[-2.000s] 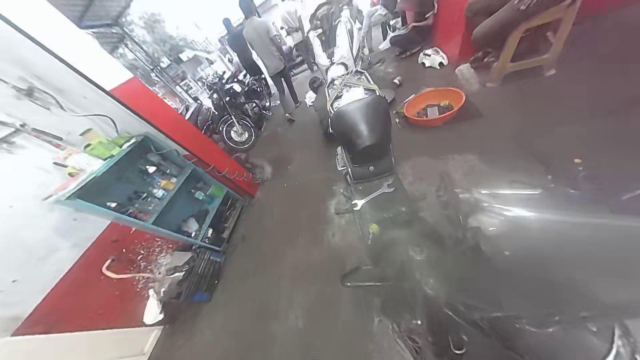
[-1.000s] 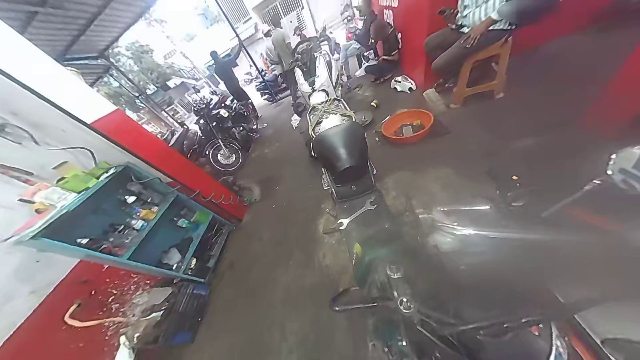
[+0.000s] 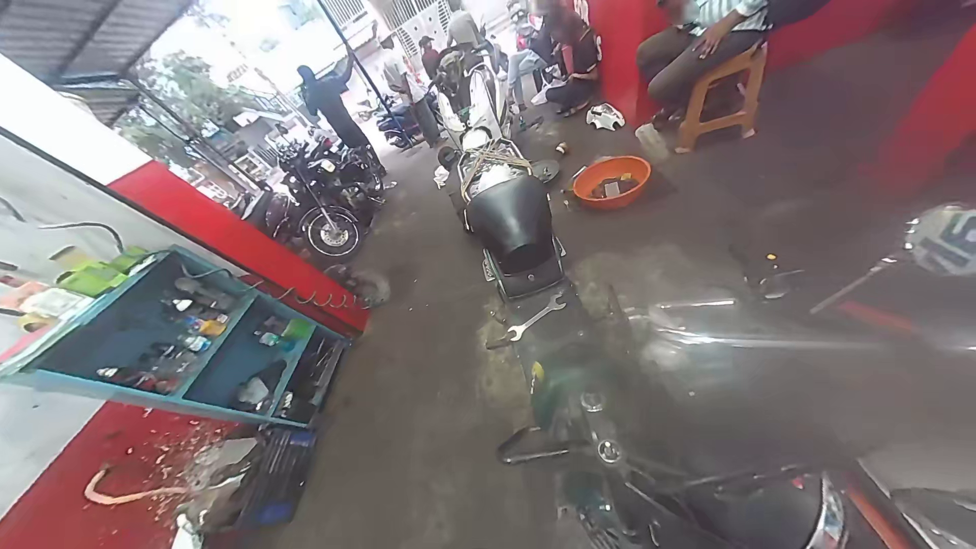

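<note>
Neither my left hand nor my right hand shows in the head view. An open-ended spanner (image 3: 537,317) lies just behind the black seat (image 3: 511,221) of a motorcycle or scooter in the middle. Another motorcycle fills the lower right, partly blurred, with a lever (image 3: 534,450) at its near left and a round mirror (image 3: 945,238) at the right. An orange plastic basin (image 3: 611,183) holding small parts stands on the floor right of the seat.
A blue shelf unit (image 3: 183,396) with bottles and tools stands at the left. Beyond it is a parked motorcycle (image 3: 332,229). A person sits on a wooden-coloured stool (image 3: 720,99) at the upper right; several people are at the far end. A white part (image 3: 605,117) lies on the floor.
The view has tilted upward and shifted, bringing the seated person and the mirror into sight. The spanner stays behind the seat.
</note>
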